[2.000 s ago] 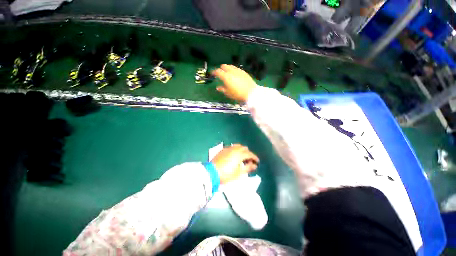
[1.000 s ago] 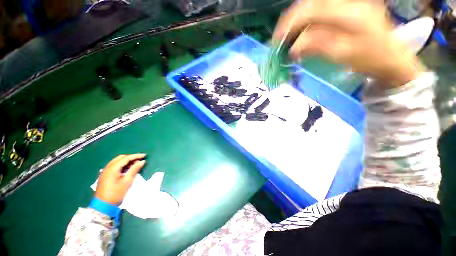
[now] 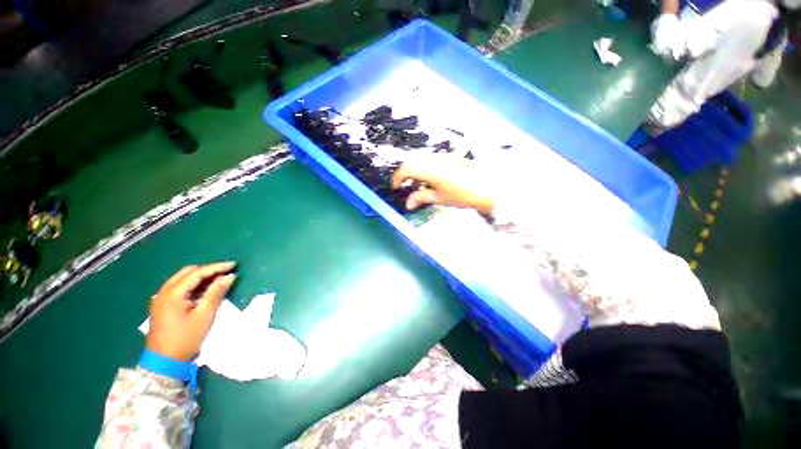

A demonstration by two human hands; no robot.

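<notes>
My right hand [image 3: 443, 184] is inside the blue tray [image 3: 536, 98], its fingers down at the black adapters [image 3: 347, 156] lying in a row along the near left side. Whether it holds one cannot be told. More black pieces [image 3: 393, 128] lie on the white liner [image 3: 492, 123]. My left hand [image 3: 182, 307] is over the green bench beside the white cloth [image 3: 250, 340], with its thumb and fingers curled around a small dark area. I cannot tell if that is an object or shadow. A blue wrist strap [image 3: 169, 365] is on the left wrist.
A green belt [image 3: 114, 167] with black parts [image 3: 171, 128] and circuit boards [image 3: 44, 221] runs across the upper left, behind a worn white-edged strip [image 3: 189, 200]. A person in light clothing [image 3: 716, 53] is at the upper right, near a blue container [image 3: 711, 131].
My right hand has come down from above the tray's far side to the adapters at its near left. The blurred green item near it no longer shows. My left hand stays by the cloth.
</notes>
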